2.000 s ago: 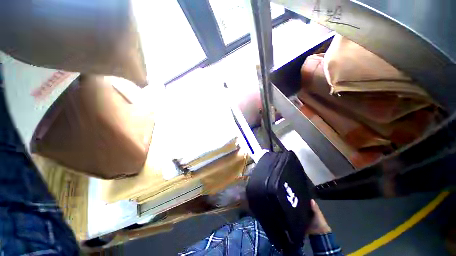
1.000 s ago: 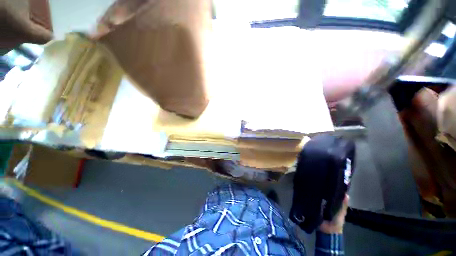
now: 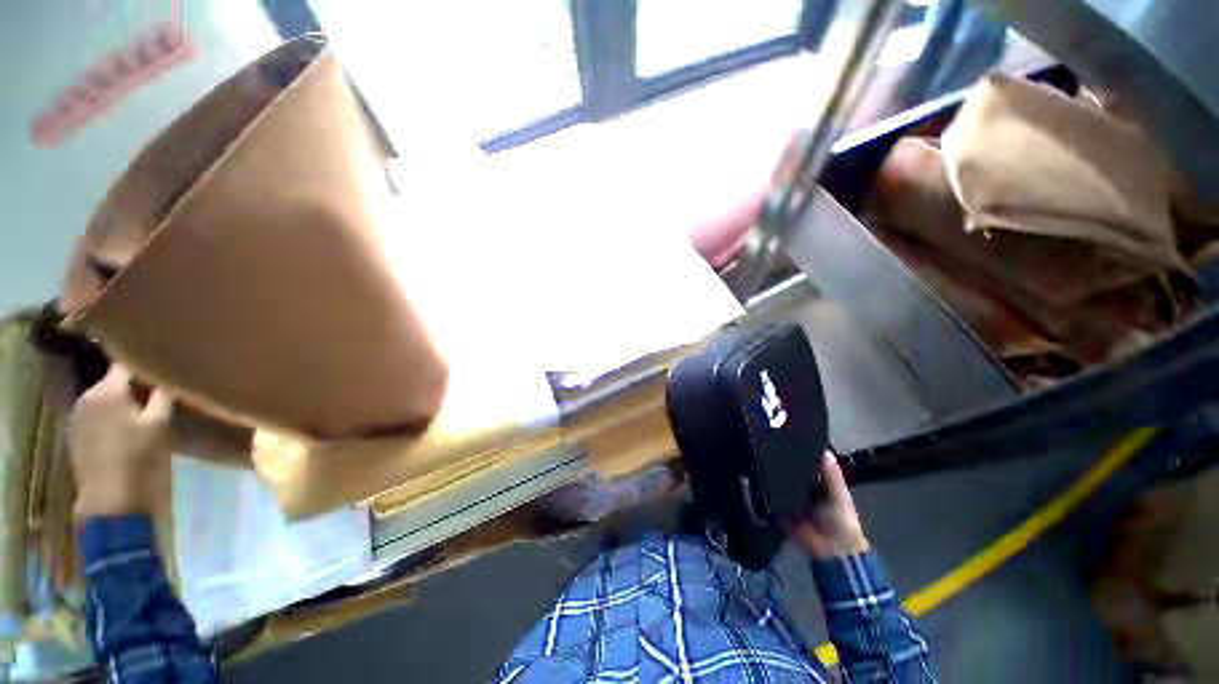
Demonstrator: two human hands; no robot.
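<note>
A black zippered pouch with a small white logo is held upright at the lower centre. My right hand grips it from its right side, with the fingers partly hidden behind it. A stiff brown bag body stands tilted on the shelf at the left, its opening towards the upper left. My left hand is at the lower left edge of the bag body and appears to grip it; the fingertips are partly hidden there.
Kraft sheets and white paper lie stacked along the windowside shelf. A bin at the right holds brown soft bags. A metal post stands between. A yellow line crosses the grey floor.
My left hand has come into view at the brown bag body. The view has swung left and back right. A second brown piece at the upper left is gone from view. My right hand still holds the pouch.
</note>
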